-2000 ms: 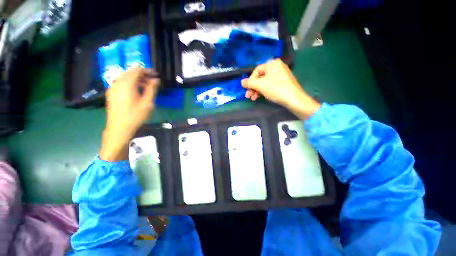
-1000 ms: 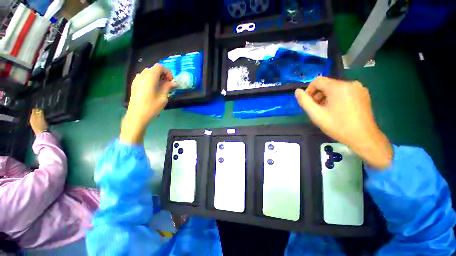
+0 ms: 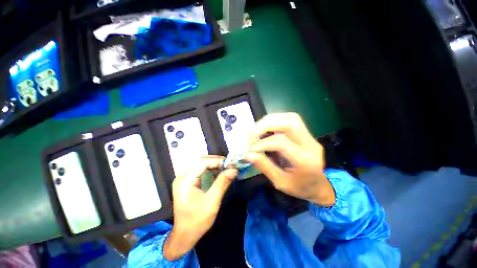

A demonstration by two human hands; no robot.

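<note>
My left hand [image 3: 201, 196] and my right hand [image 3: 287, 157] meet over the right end of the black phone tray [image 3: 107, 233]. Their fingertips pinch a small pale, bluish piece [image 3: 236, 161], partly hidden by the fingers; it looks like a camera deco piece or film. Several pale phones lie in the tray: one at the left end [image 3: 76, 193], one beside it [image 3: 133, 178], one [image 3: 185, 144] partly behind my left hand, and one [image 3: 235, 118] below my hands at the right end. Each shows dark round lenses at its upper left corner.
A black parts tray with blue-backed holed pieces [image 3: 36, 86] is at the upper left. A second black tray [image 3: 157, 65] holds white scraps and blue film. Blue film sheets [image 3: 157, 88] lie on the green bench [image 3: 282, 68]. A pale post [image 3: 234, 13] stands behind; black curtain-like material [image 3: 387, 78] is at right.
Both hands have moved from near the upper boxes to above the tray's right end and come together on a small piece. The view has shifted right and tilted.
</note>
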